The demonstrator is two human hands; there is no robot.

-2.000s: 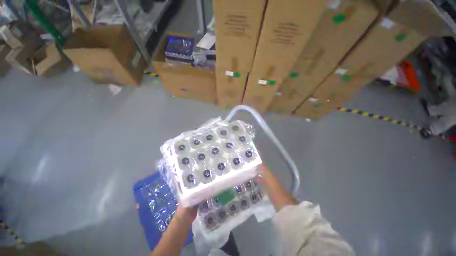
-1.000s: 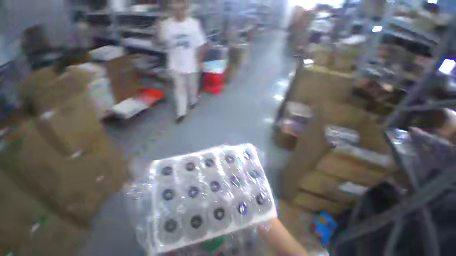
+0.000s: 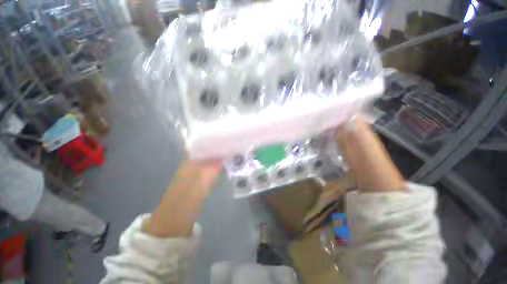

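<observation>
A film-wrapped blister tray pack (image 3: 278,83) with rows of dark round dots is held up, close to the camera. My left hand (image 3: 203,169) grips its lower left side; the fingers are mostly hidden under the pack. My right hand (image 3: 353,133) grips its lower right side, fingers partly hidden. A second dotted pack (image 3: 281,173) with a green label (image 3: 271,155) shows beneath the first; how it is supported is hidden. The view is blurred.
Metal shelving (image 3: 467,122) with goods stands at the right. A person's legs (image 3: 66,215) show at the left, near a red stool-like object (image 3: 81,152). Brown cardboard (image 3: 292,205) lies below the packs. Grey floor (image 3: 139,183) runs along the left.
The view has turned toward the shelving. The pack is higher and nearer the camera, and both forearms now show. The other person now appears at the left edge, nearer.
</observation>
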